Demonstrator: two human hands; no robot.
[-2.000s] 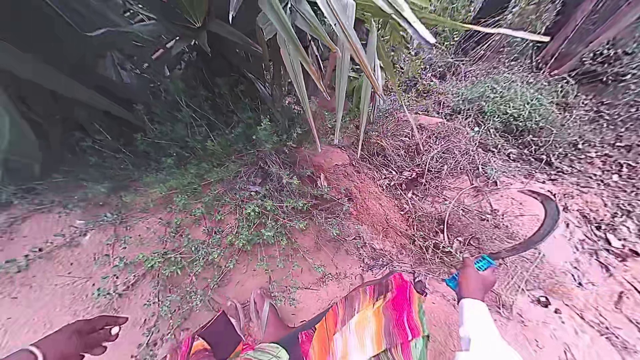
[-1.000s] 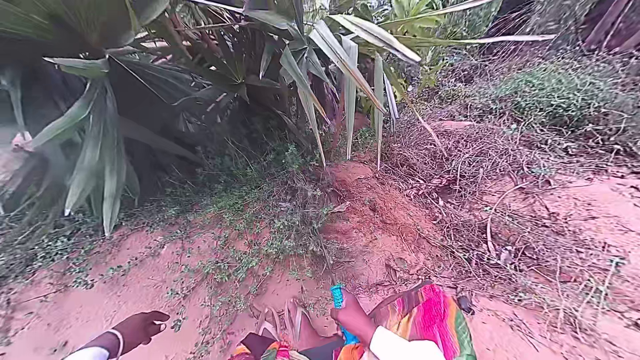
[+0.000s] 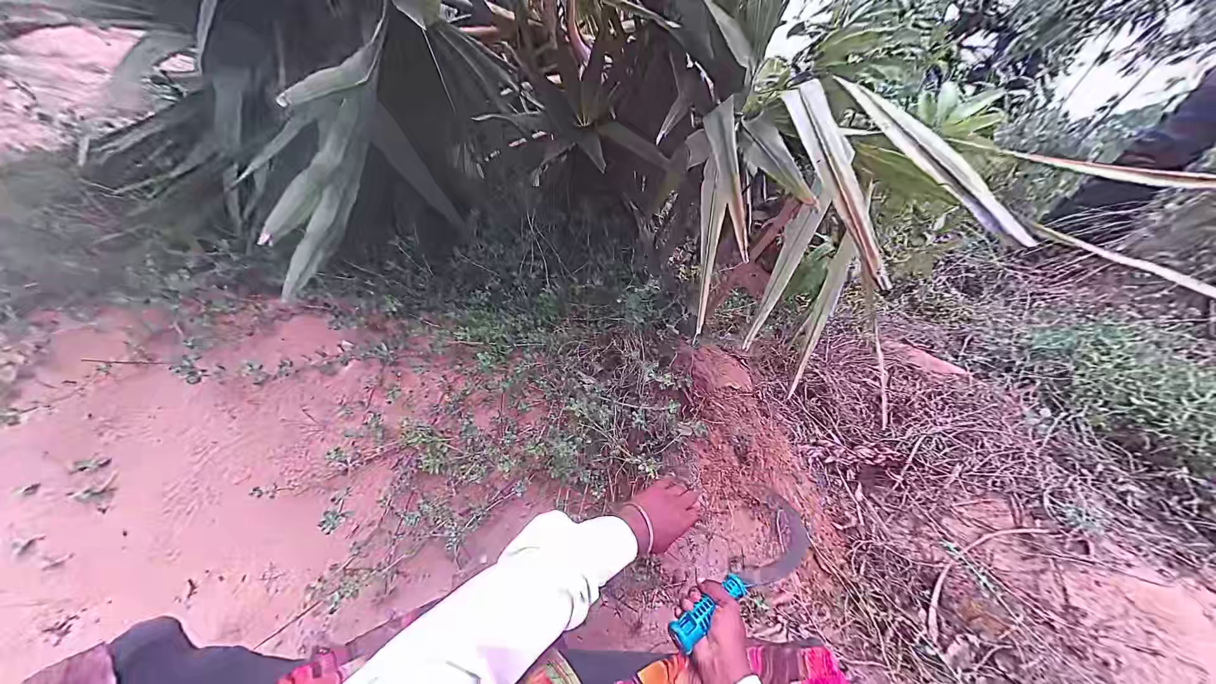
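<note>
My right hand (image 3: 719, 635) grips the blue handle (image 3: 698, 622) of a sickle at the bottom centre. The sickle's curved metal blade (image 3: 790, 546) arcs up and to the right, close above reddish soil. Just up and left of the handle, my left hand (image 3: 668, 513), with a bangle at the wrist and a white sleeve, reaches down at the edge of low green weeds (image 3: 608, 418). Its fingers are curled at the weeds' base, and whether they hold any stems cannot be told.
Long palm-like leaves (image 3: 826, 180) hang over the weeds. Dry brush (image 3: 931, 446) and a green bush (image 3: 1130, 380) lie to the right. A small soil mound (image 3: 722, 380) rises in the middle. Colourful patterned cloth (image 3: 798, 663) covers my lap.
My left hand has moved from the lower left to the weeds at the centre. The sickle, earlier out at the right, is now close beside it. The view has shifted.
</note>
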